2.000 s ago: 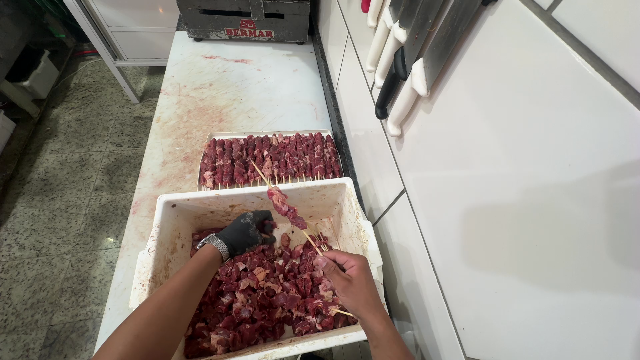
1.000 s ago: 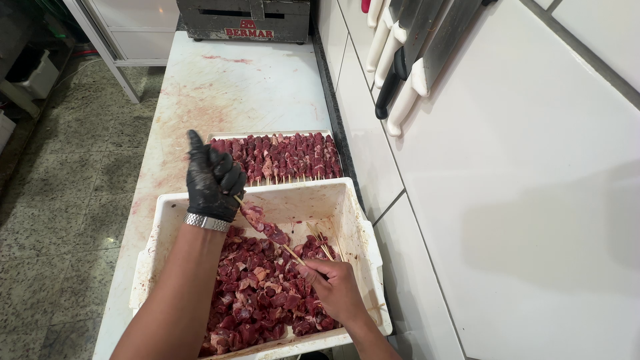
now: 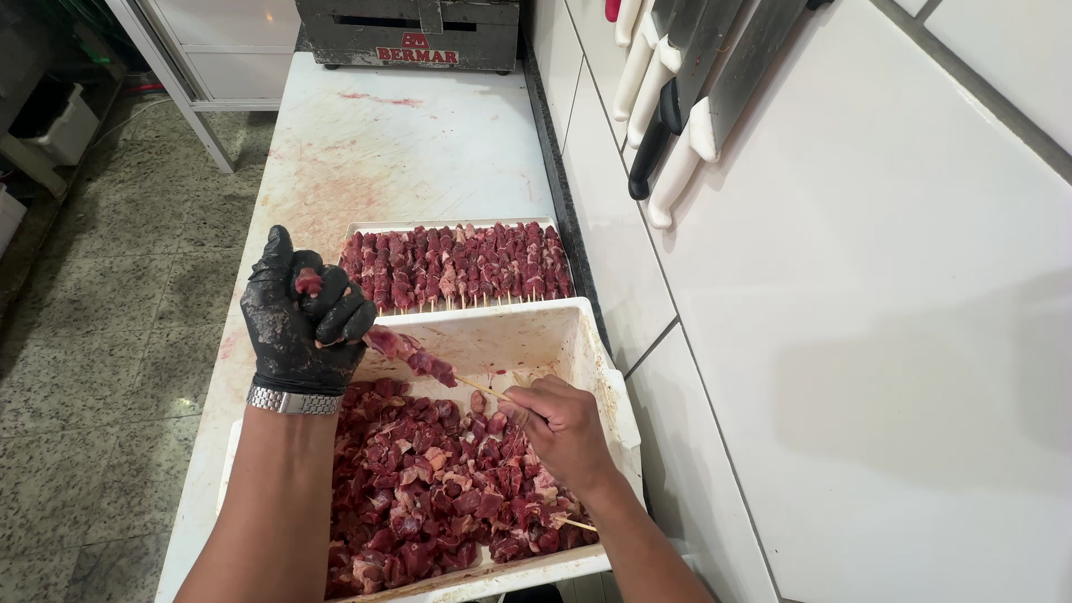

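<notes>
My left hand [image 3: 306, 322], in a black glove, is closed around small pieces of raw meat, at the upper end of a skewer. Threaded chunks of meat [image 3: 410, 355] fill that end of the wooden skewer [image 3: 481, 387]. Its bare lower end is pinched in my ungloved right hand [image 3: 561, 427]. Both hands are over a white plastic tub [image 3: 536, 331] holding a heap of cubed raw meat [image 3: 435, 494]. Behind the tub, finished meat skewers [image 3: 456, 264] lie side by side in a white tray [image 3: 368, 227]. Inside the tub's right front, another wooden skewer [image 3: 578, 524] pokes out of the meat.
The tub and tray stand on a long, stained white cutting surface [image 3: 419, 151]. A grey Bermar machine [image 3: 410, 38] is at its far end. Several knives [image 3: 699, 126] hang on the white tiled wall [image 3: 879, 335] at the right. Speckled floor [image 3: 109, 335] lies to the left.
My left hand has risen from the meat in the tub to the skewer's upper end. My right hand still holds the skewer, which is now tilted lower than two seconds ago.
</notes>
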